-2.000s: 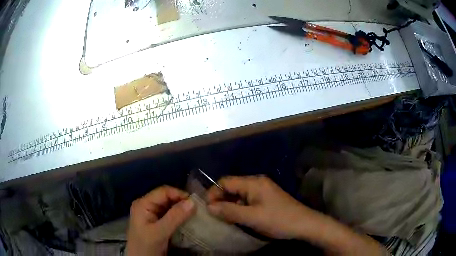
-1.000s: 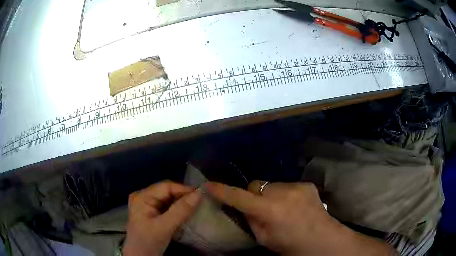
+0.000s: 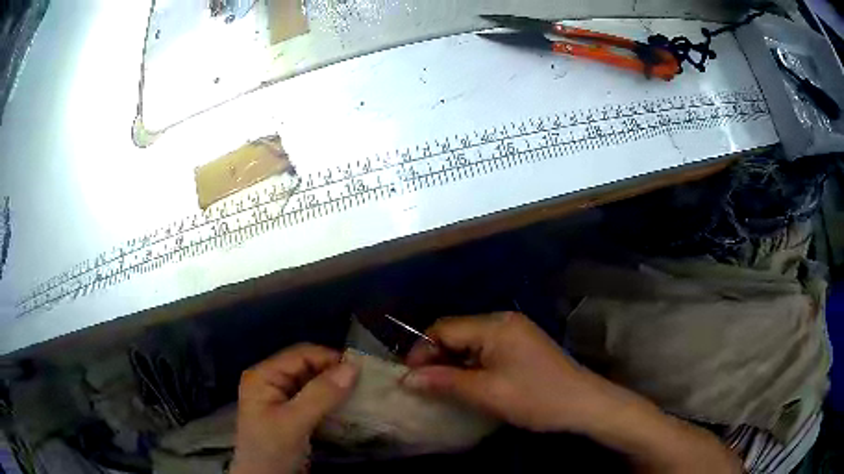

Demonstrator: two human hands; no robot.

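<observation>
A khaki garment piece point(image 3: 398, 407) lies in my lap below the table edge. My left hand point(image 3: 294, 393) pinches its folded edge between thumb and fingertips. My right hand point(image 3: 500, 370) is just to the right and holds a thin shiny tool, a needle or seam ripper point(image 3: 407, 330), its point up and to the left. The right thumb is at the cloth. The rest of the tool is hidden in the fingers. A dark patch shows behind the cloth edge.
Orange-handled snips point(image 3: 601, 51) lie on the white table. A tan patch point(image 3: 242, 173) sits by the printed ruler point(image 3: 444, 165). A grey tray point(image 3: 796, 83) is at the right end. A khaki pile point(image 3: 694, 333) is at the right, with more cloth at the left.
One second ago the right forefinger was extended to the left fingertips and no tool showed clearly. Now the right hand has drawn back right, with the shiny tool visible. The view has shifted slightly.
</observation>
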